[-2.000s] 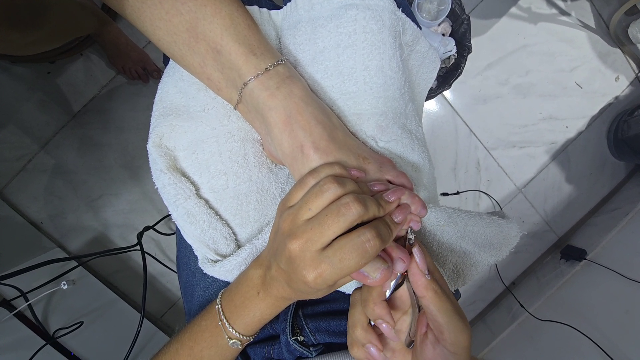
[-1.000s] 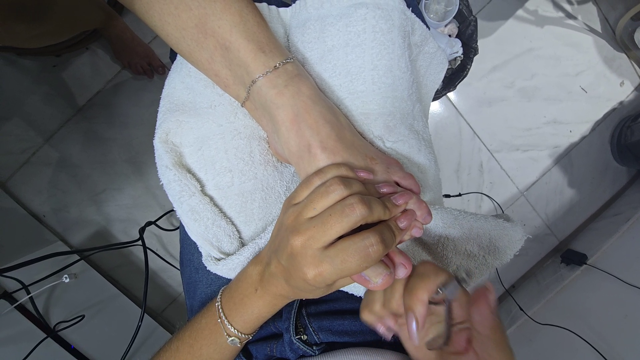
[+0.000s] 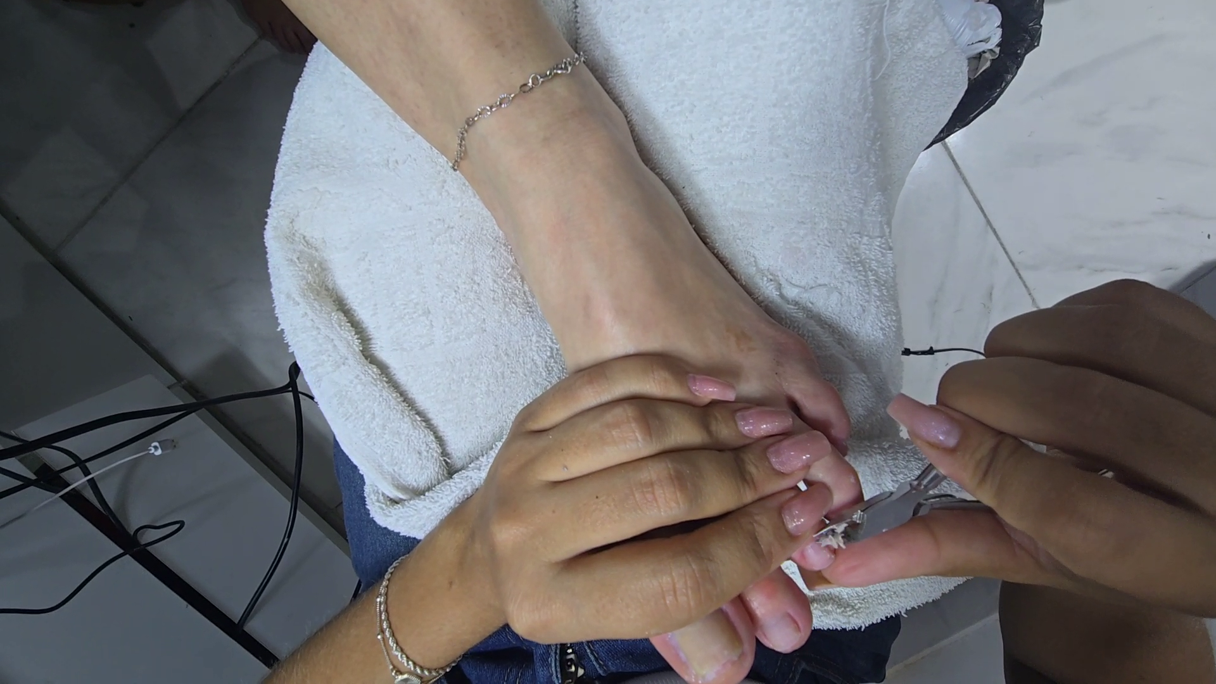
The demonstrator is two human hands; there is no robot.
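A person's bare foot (image 3: 608, 256) with a chain anklet (image 3: 508, 100) lies on a white towel (image 3: 408, 275). Over its front part rests my left hand (image 3: 646, 494), fingers bent around the toes, a bracelet at the wrist. At the right, my right hand (image 3: 1073, 475) grips metal cuticle nippers (image 3: 898, 503); their handles are mostly hidden in the palm. Whitish bits cling to the nipper jaws, which are at a middle toe beside my left fingertips. The big toe (image 3: 708, 646) shows below my left hand.
Black cables (image 3: 294, 475) and a thin white cable (image 3: 85, 480) run at the left. A bin with a black liner (image 3: 997, 76) stands at the upper right on the tiled floor (image 3: 1111, 161). Blue jeans (image 3: 380, 541) show under the towel.
My right hand was lower and blurred with the nippers away from the toes one second ago; now the nippers are at a toe. My left hand keeps its hold on the foot.
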